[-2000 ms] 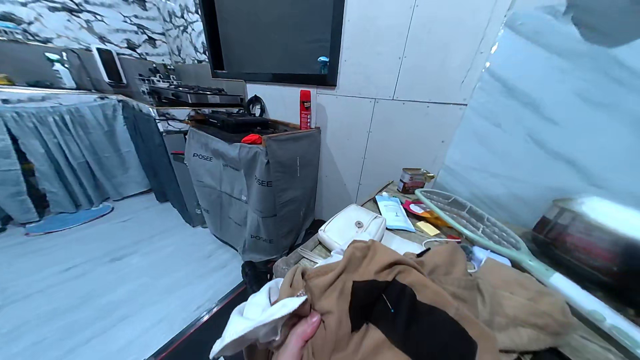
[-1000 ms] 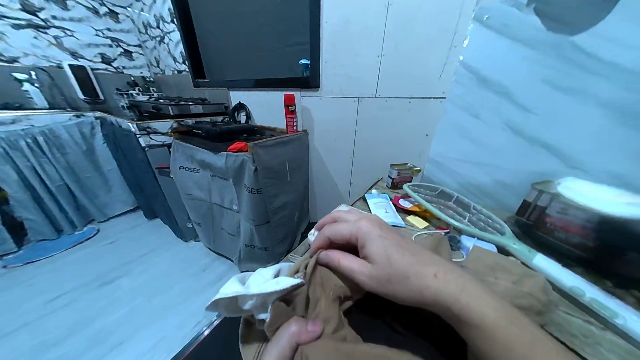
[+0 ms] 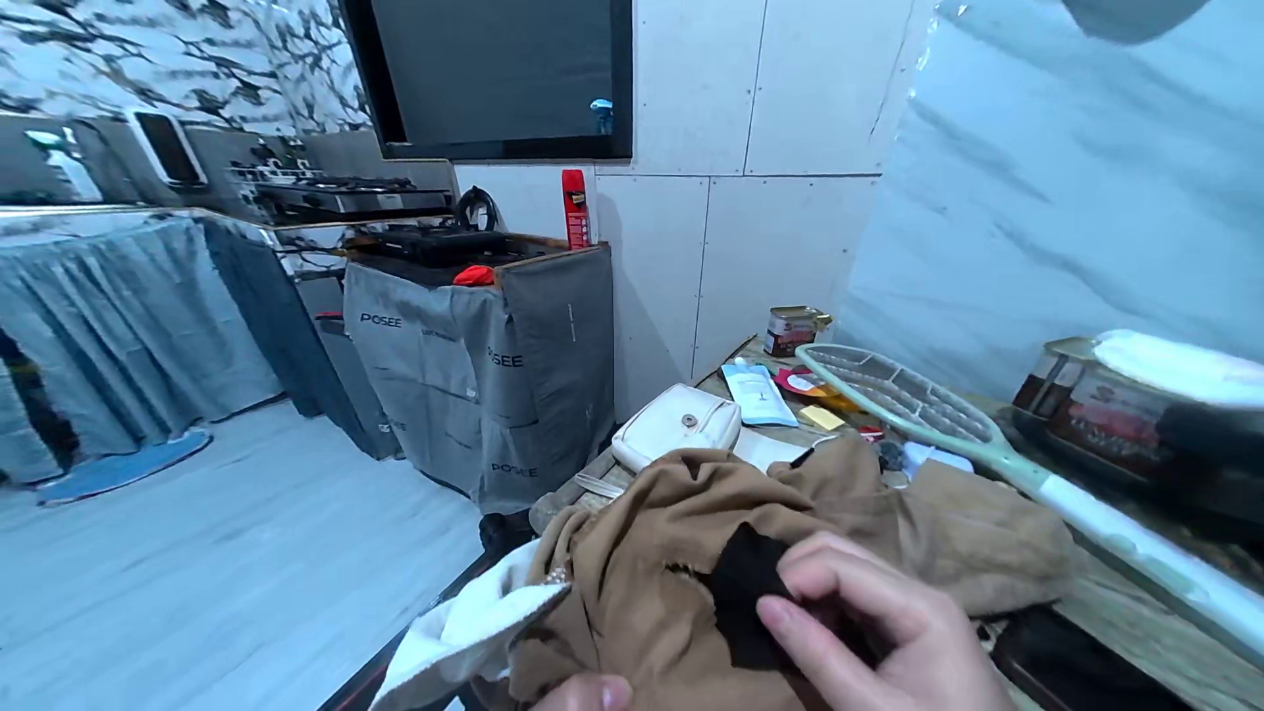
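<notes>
A brown cloth garment [image 3: 642, 553] lies bunched in front of me, with a ragged tear near its middle. Beside the tear is a piece of black fabric [image 3: 746, 583], its edge pinched between the thumb and fingers of my right hand [image 3: 879, 622]. My left hand [image 3: 585, 693] shows only at the bottom edge, its thumb resting on the brown cloth; the rest is out of frame or hidden. White cloth [image 3: 474, 622] hangs at the garment's left side, next to a small beaded spot.
A white pouch [image 3: 679, 425], a blue packet [image 3: 758, 393], a tin can [image 3: 792, 331] and an electric mosquito racket [image 3: 997, 454] lie on the wooden surface beyond the garment. A dark phone-like object [image 3: 1086, 662] is at right. A grey fabric-covered cabinet [image 3: 444, 375] stands at left.
My right hand has moved from the garment's left edge, beside the white cloth, rightward to the black fabric. The white pouch, mostly covered a second ago, is in sight again.
</notes>
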